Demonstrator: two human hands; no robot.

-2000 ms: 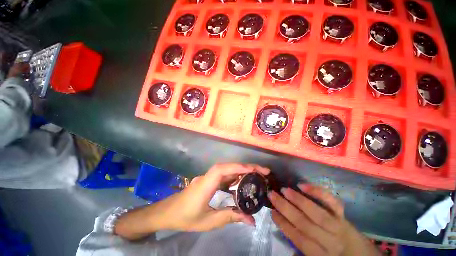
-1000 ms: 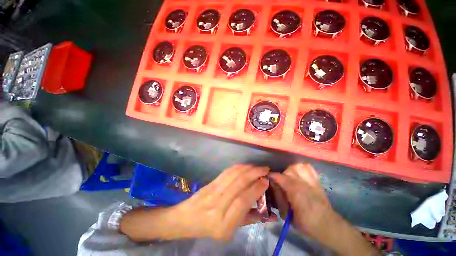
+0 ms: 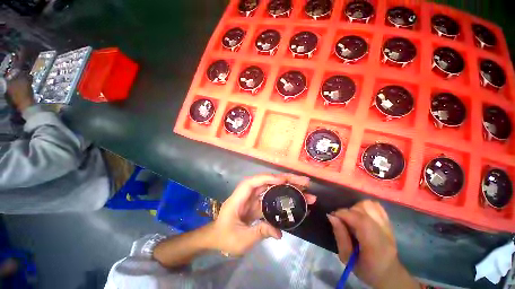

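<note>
My left hand (image 3: 240,217) holds a round electronic unit (image 3: 284,207) by its rim at the bench's near edge. The unit's dark face, with a pale squarish part near its middle, is turned up to me. My right hand (image 3: 364,240) is to its right, apart from the unit, and holds a slim blue tool (image 3: 348,267) like a pencil. The tool's tip is hidden by the fingers. Beyond the hands lies a coral-red foam tray (image 3: 257,149) with rows of similar units in square pockets. One pocket in the nearest row is empty.
A small red box (image 3: 107,74) and a white tray of small parts (image 3: 66,75) are at the left. Another person's grey sleeve (image 3: 51,163) and hand are there too. A blue bin (image 3: 183,206) is below the bench edge. A crumpled white tissue (image 3: 494,263) lies at the right edge.
My hands have parted. My left hand has turned the unit face up towards me, and my right hand has moved right with the blue tool. The view has shifted, so the tray appears further right and lower.
</note>
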